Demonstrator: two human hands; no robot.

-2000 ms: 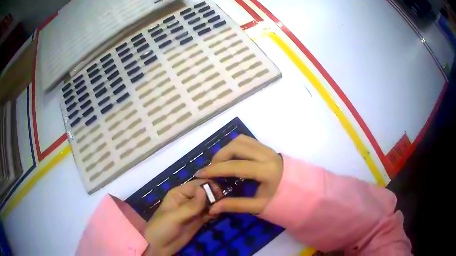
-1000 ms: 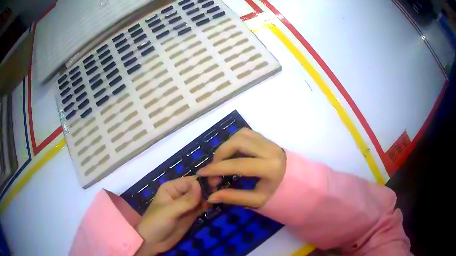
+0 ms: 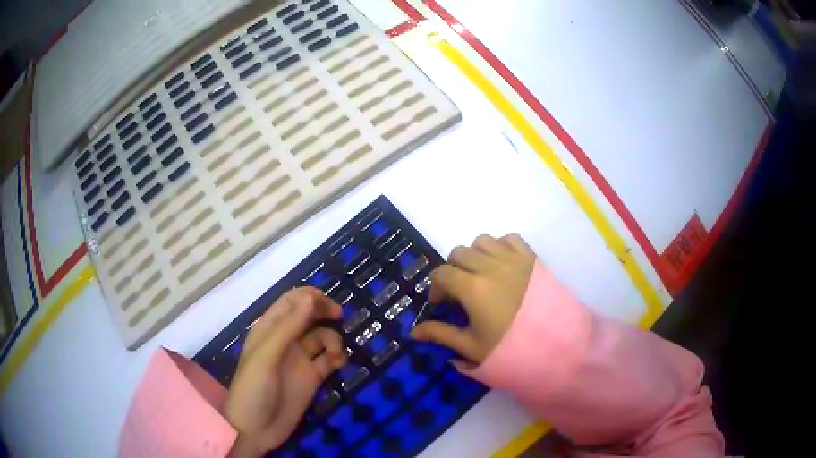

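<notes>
The black-and-blue parts tray (image 3: 407, 380) lies nearest me under both hands. Shiny silver-edged oblong pieces (image 3: 385, 293) sit in its upper rows; some show bright dots. The blue recesses of its lower rows hold no shiny pieces. My left hand (image 3: 291, 358) is over the tray's left part, fingers curled but apart, with no part visible in it. My right hand (image 3: 479, 300) is low over the tray's right part. A thin, steeply tilted shiny piece (image 3: 420, 317) shows between its thumb and fingertips; its lower end meets the tray area.
The cream parts tray (image 3: 295, 204) lies beyond, with dark oblong pieces (image 3: 179, 170) in its far and left rows. A second pale tray (image 3: 112, 67) rests at its far edge. Red and yellow tape lines and a red label (image 3: 687, 246) mark the white tabletop at right.
The hands were together around a small dark part with a white strip. Now they are apart; my left hand is open and my right is lower over the tray. The view has shifted slightly.
</notes>
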